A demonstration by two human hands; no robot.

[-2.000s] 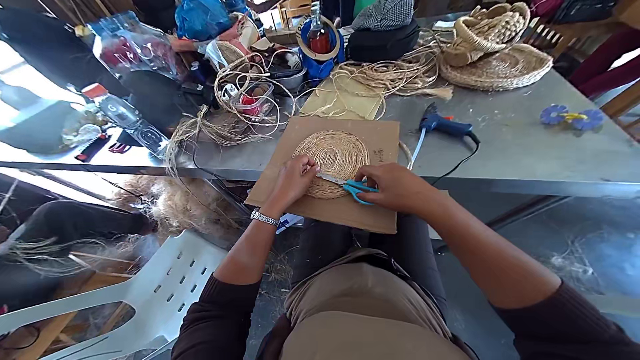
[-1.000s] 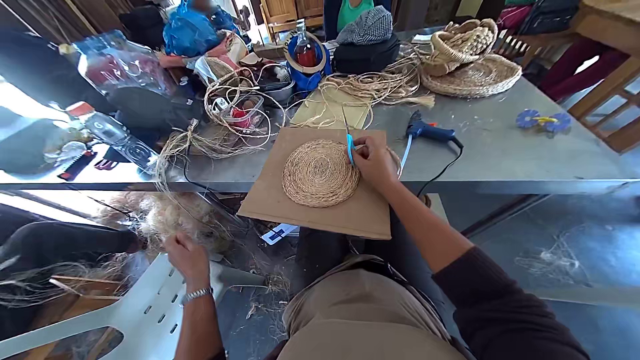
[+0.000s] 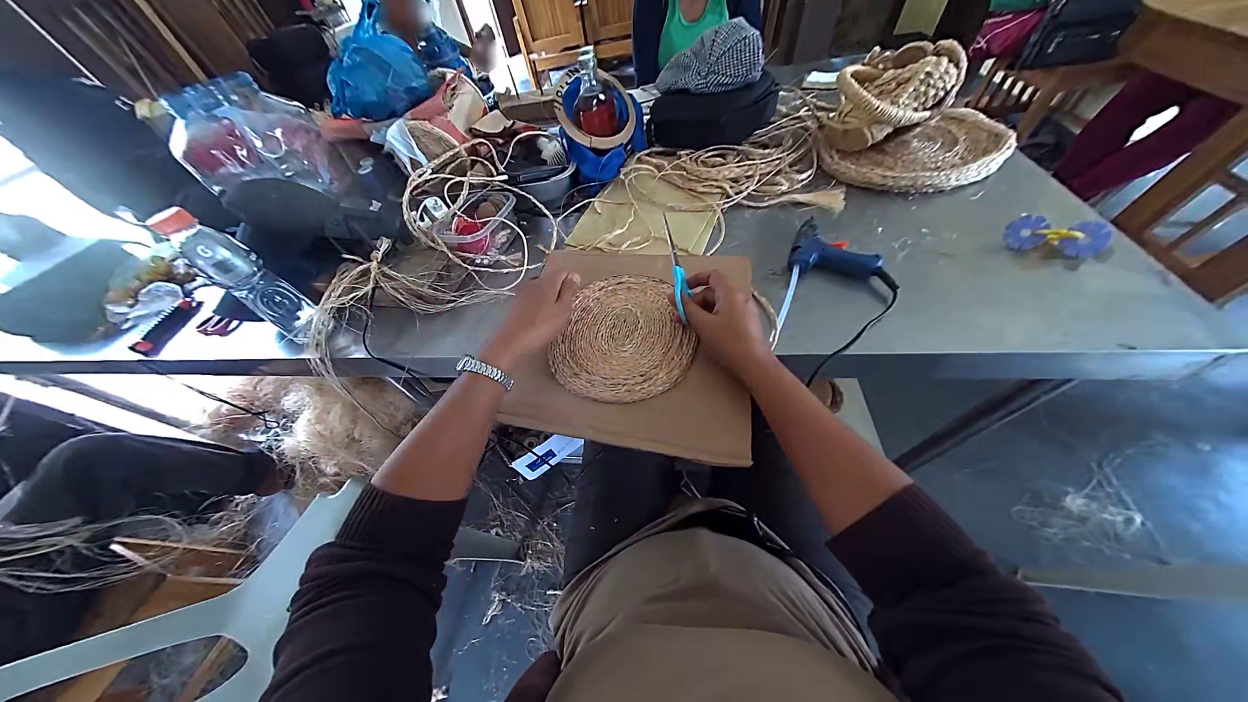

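Note:
A round coiled mat of braided natural fibre (image 3: 624, 339) lies on a brown cardboard sheet (image 3: 673, 429), which rests partly on the table edge and partly over my lap. My right hand (image 3: 720, 310) holds blue-handled scissors (image 3: 680, 283) at the mat's right side, blades pointing away from me. My left hand (image 3: 539, 310) is at the mat's upper left edge, over the cardboard; whether its fingertips pinch a fibre cannot be told. A strand of braid (image 3: 766, 314) shows beside the cardboard's right edge.
A blue hot glue gun (image 3: 840, 259) with a cord lies right of the cardboard. Behind are braided cords (image 3: 741, 175), a woven basket (image 3: 892, 93) on a coiled tray (image 3: 936, 156) and a glass bottle (image 3: 595, 109). A plastic bottle (image 3: 239, 273) lies left. People are nearby.
My left hand went from the mat down to the left beside the table, then came back to the mat's left edge. My right hand has kept the scissors, whose blades now point away from me.

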